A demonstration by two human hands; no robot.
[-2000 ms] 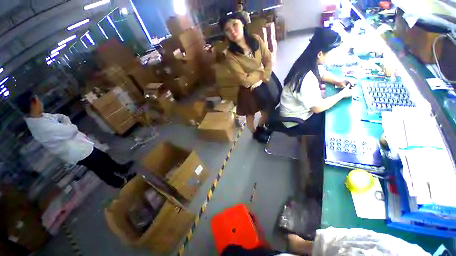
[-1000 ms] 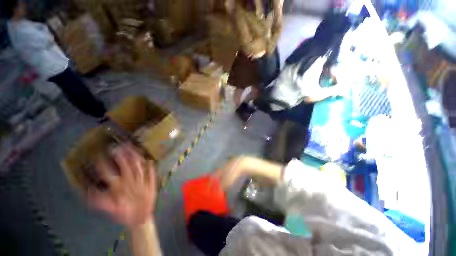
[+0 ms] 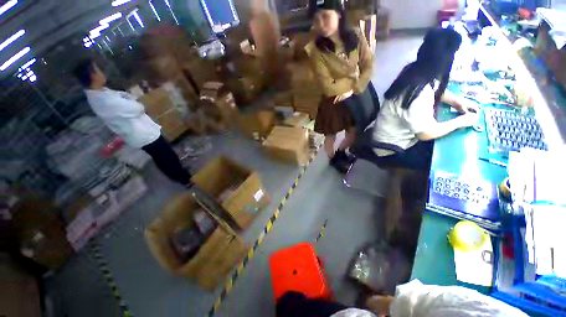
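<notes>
My right sleeve, whitish, lies along the bottom edge at the bench's front. A small blurred part of my right hand (image 3: 378, 304) shows at its left end, cut off by the frame, so its fingers cannot be made out. My left hand is not in view. On the green bench mat, a yellow tape roll (image 3: 468, 236) lies on a white paper sheet (image 3: 475, 267). A parts tray (image 3: 460, 191) with rows of small round pieces lies beyond it. Blue folders (image 3: 510, 260) and white papers lie to the right.
An orange-red stool (image 3: 300, 272) stands by my dark-clothed knee. Two open cartons (image 3: 214, 251) stand on the floor beside striped tape. A seated person (image 3: 413, 111) works at a second tray (image 3: 514, 129). Two people stand (image 3: 338, 74) (image 3: 127, 121). A shiny clear bag (image 3: 370, 266) is under the bench.
Both my hands were raised over the stool and cartons one second ago. Now the left is out of view and the right is down at the bottom edge. The view has shifted.
</notes>
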